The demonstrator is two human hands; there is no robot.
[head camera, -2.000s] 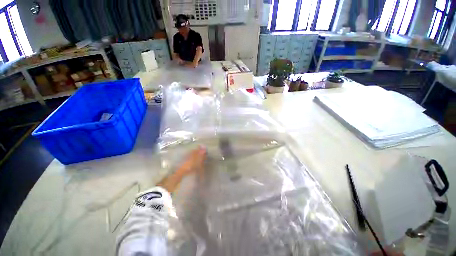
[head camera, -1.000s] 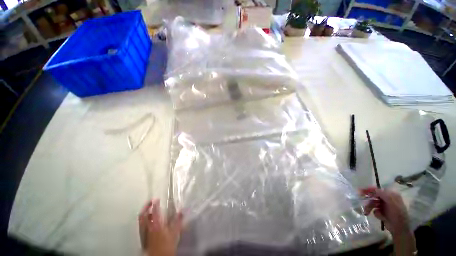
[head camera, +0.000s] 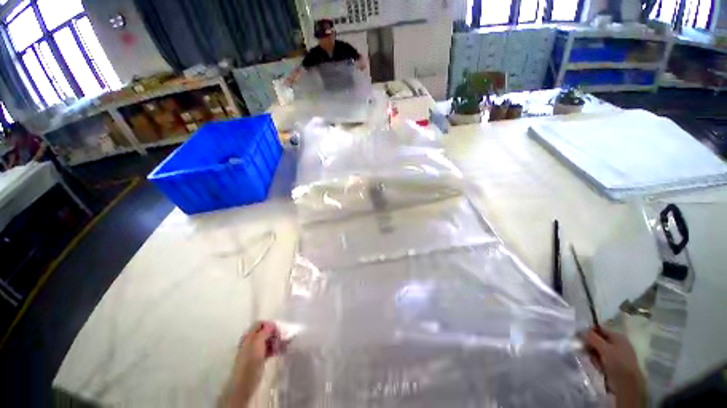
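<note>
A large clear plastic bag (head camera: 398, 291) lies on top of a flat stack in front of me. My left hand (head camera: 257, 351) pinches its left edge, and my right hand (head camera: 618, 358) is at its right edge. The bag's near part looks slightly lifted between them and is blurred. My right hand also holds a thin dark stick (head camera: 584, 279) pointing forward. A row of small pale marks shows near the bag's near edge.
A black slim tool (head camera: 556, 255), a panel with a black loop handle (head camera: 673, 229) and white sheets (head camera: 630, 151) are at right. A blue crate (head camera: 223, 163) and a pale loop (head camera: 257, 255) are at left. A person (head camera: 331, 60) handles clear film across the table.
My left hand has drawn back from over the bag to its near left edge. Both hands now hold the edges, with the near part raised. The view has tilted up again since one second ago.
</note>
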